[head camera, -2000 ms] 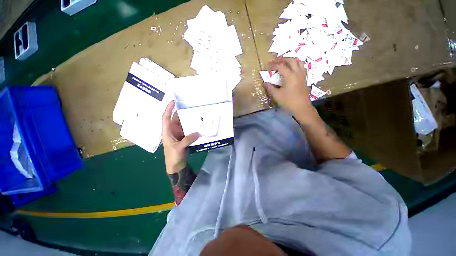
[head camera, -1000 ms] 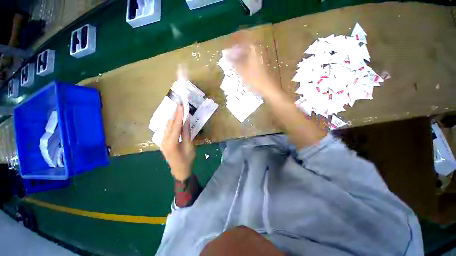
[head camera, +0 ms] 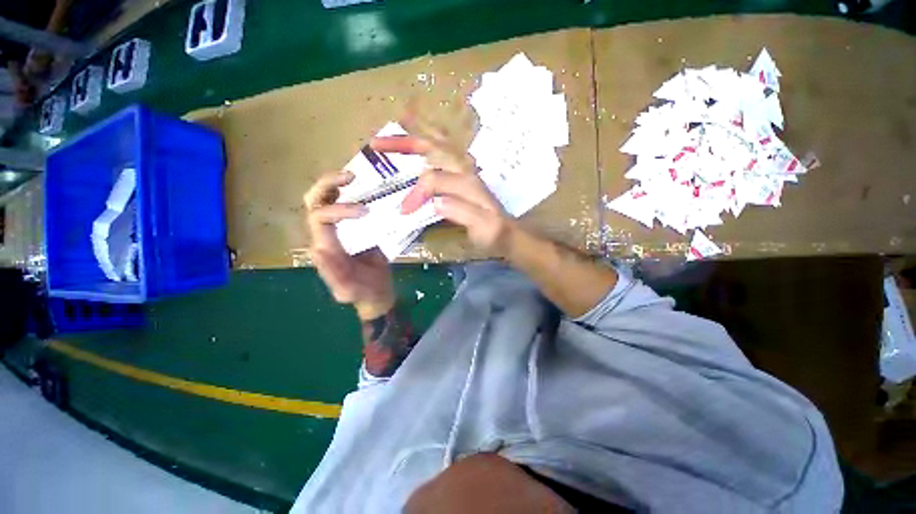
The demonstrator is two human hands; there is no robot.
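A white retail carton [head camera: 377,212] with a dark line across it is held between my two hands, above other white cartons with a black band [head camera: 380,159]. My left hand [head camera: 345,236] grips its left side, with fingers curled over the edge. My right hand [head camera: 457,196] is at its right side, with thumb and fingers on it; some fingers are blurred. White leaflets [head camera: 519,136] lie in an overlapping column just right of my right hand. A large heap of small white insert cards with red marks [head camera: 703,151] lies further right.
A blue plastic bin [head camera: 186,201] with a white item [head camera: 117,226] inside stands at the left end of the table [head camera: 271,171]. White trays [head camera: 214,27] line the green surface beyond. An open cardboard box with white material [head camera: 897,326] is low at right.
My right hand has moved from the leaflet column down and left to the carton. My left hand still holds the carton at the stack. The view has shifted slightly.
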